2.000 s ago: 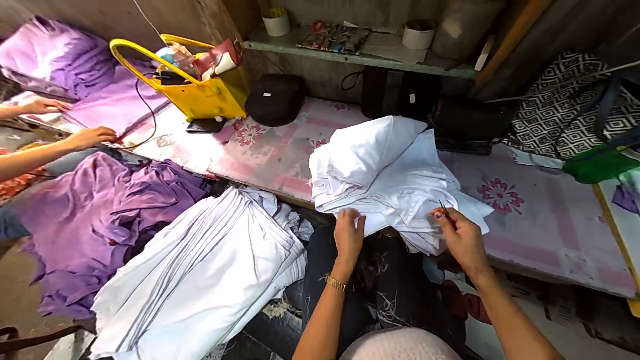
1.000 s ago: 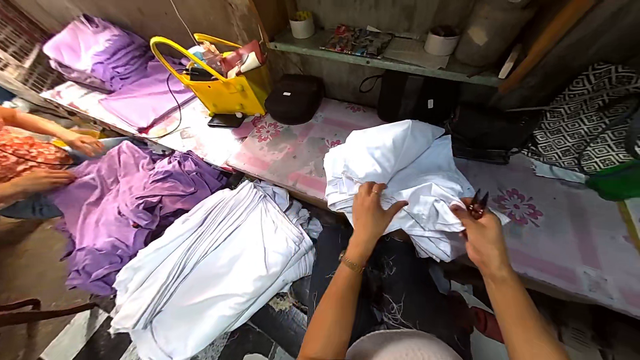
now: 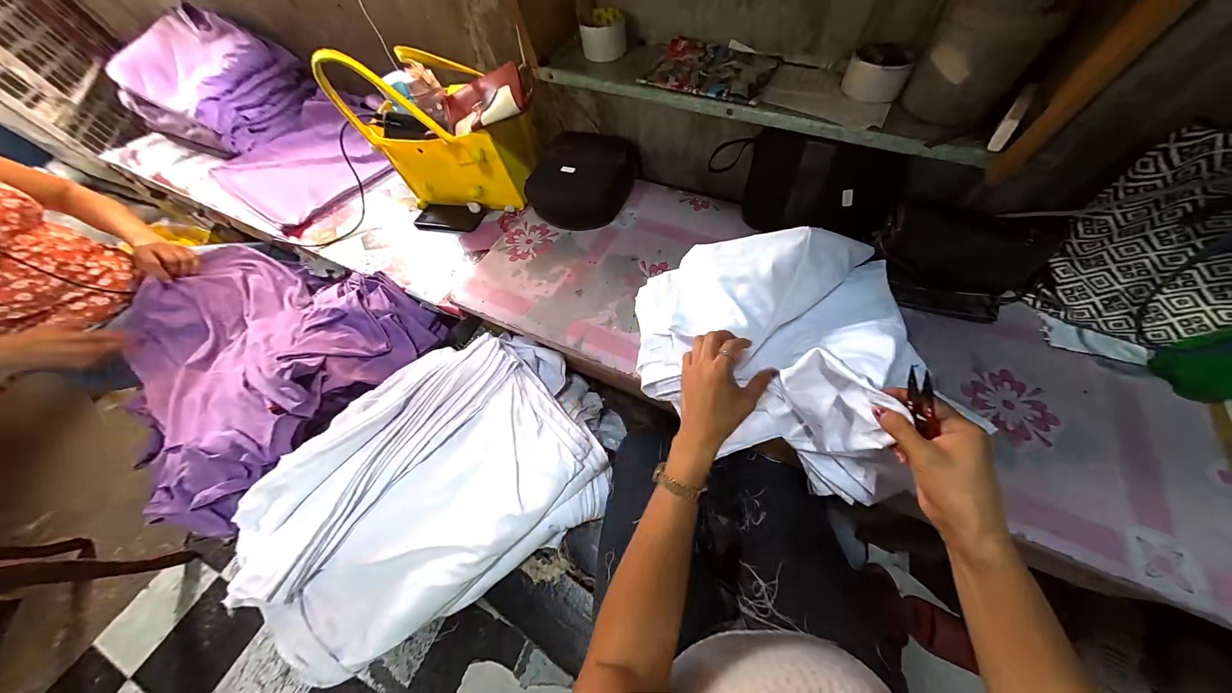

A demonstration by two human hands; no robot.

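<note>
A bundle of white fabric (image 3: 760, 298) lies over the bench edge in front of me and hangs toward my lap. My left hand (image 3: 717, 390) rests on it, fingers spread, with a watch on the wrist. My right hand (image 3: 938, 448) pinches the fabric's right part between thumb and finger. The same hand holds small dark thread snips (image 3: 924, 404), their points upward. A larger stack of folded white fabric (image 3: 433, 500) lies to the left of my legs. Loose threads cling to my dark trousers.
Purple fabric (image 3: 260, 375) lies at the left, where a co-worker's hand (image 3: 166, 258) touches it. On the patterned bench (image 3: 597, 279) stand a yellow bag (image 3: 452, 168), a phone (image 3: 449, 218) and a black case (image 3: 582, 183). Above is a shelf (image 3: 770, 108); black-and-white patterned fabric (image 3: 1145, 250) is at the right.
My left hand has shifted from the fabric's lower edge up onto it and opened out. The snips now point upward in my right hand. The co-worker's hands have moved to the nearer purple fabric.
</note>
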